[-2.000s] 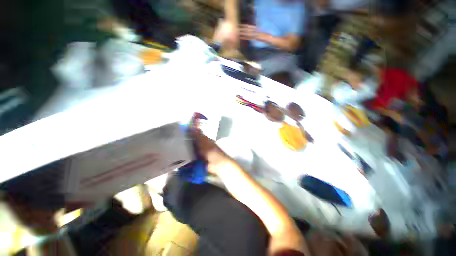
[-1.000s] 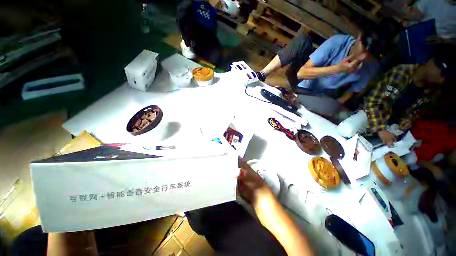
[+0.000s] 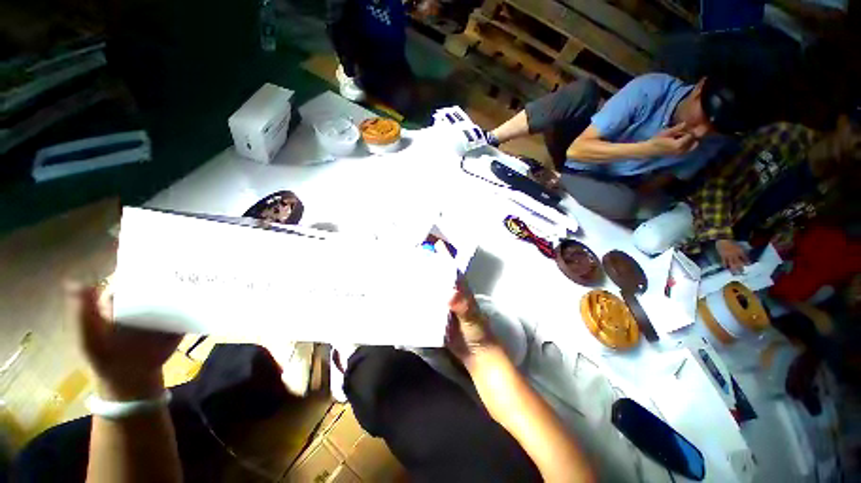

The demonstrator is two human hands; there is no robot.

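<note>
A long white product box (image 3: 283,288) with a faint line of print is held level above my knees and the near edge of the table. My left hand (image 3: 123,340), with a white band at the wrist, is at the box's left end; it is a little blurred and its thumb is raised. My right hand (image 3: 467,321) grips the right end. The box's far side and underside are hidden. No cloth shows clearly.
The white table (image 3: 378,198) bears a dark bowl (image 3: 278,208), a small white box (image 3: 261,123), an orange-yellow tub (image 3: 609,318), brown round dishes (image 3: 578,261) and a black glossy device (image 3: 658,437). A person in a blue shirt (image 3: 634,121) sits at the far side.
The box has tilted, so its dark-cornered top no longer shows and its left end is higher. My left hand has come into clear view at that end. The blue-shirted person's head is lower.
</note>
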